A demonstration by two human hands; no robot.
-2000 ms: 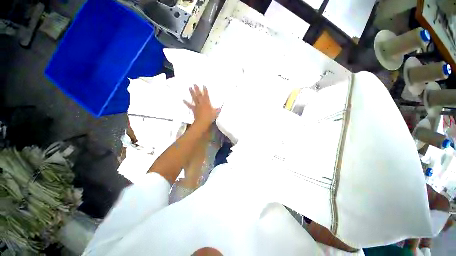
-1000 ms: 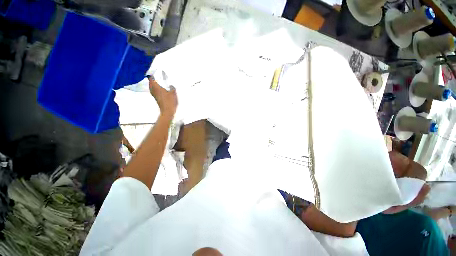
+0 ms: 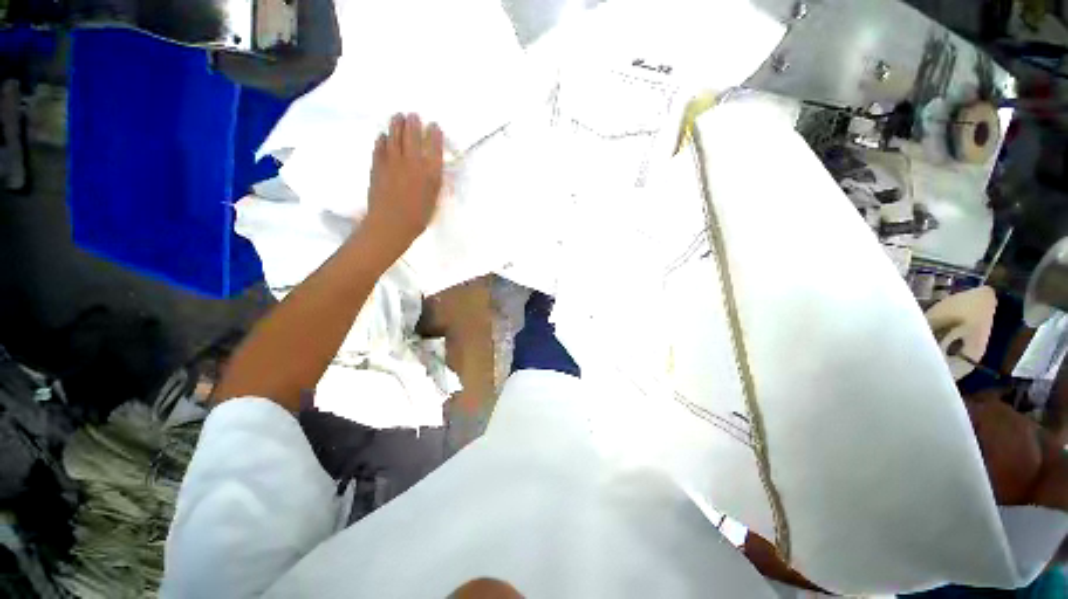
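Observation:
A white garment piece [image 3: 843, 351] is spread wide over the table and the wearer's front, so bright that it merges with the white shirt. A tan overlocked seam [image 3: 734, 334] runs down its right part. My left hand [image 3: 406, 176] lies flat on the white cloth at the upper left, fingers together and pointing away, gripping nothing visible. My right hand is not visible; part of the right forearm [image 3: 779, 562] shows below the cloth at the lower right. A yellow strip [image 3: 693, 121] shows at the seam's top end.
A blue crate [image 3: 150, 158] stands at the left. A metal machine part [image 3: 260, 23] is at the top left. An overlock machine [image 3: 873, 176] and thread cones [image 3: 963, 330] are at the right. A greenish-grey heap [image 3: 123, 480] lies on the floor. Another person's arm [image 3: 1005, 445] shows at the right edge.
My left hand has gone from holding the cloth's left edge to lying flat farther right on it. More cloth now spreads toward the top, and the view has shifted, showing more of the overlock machine.

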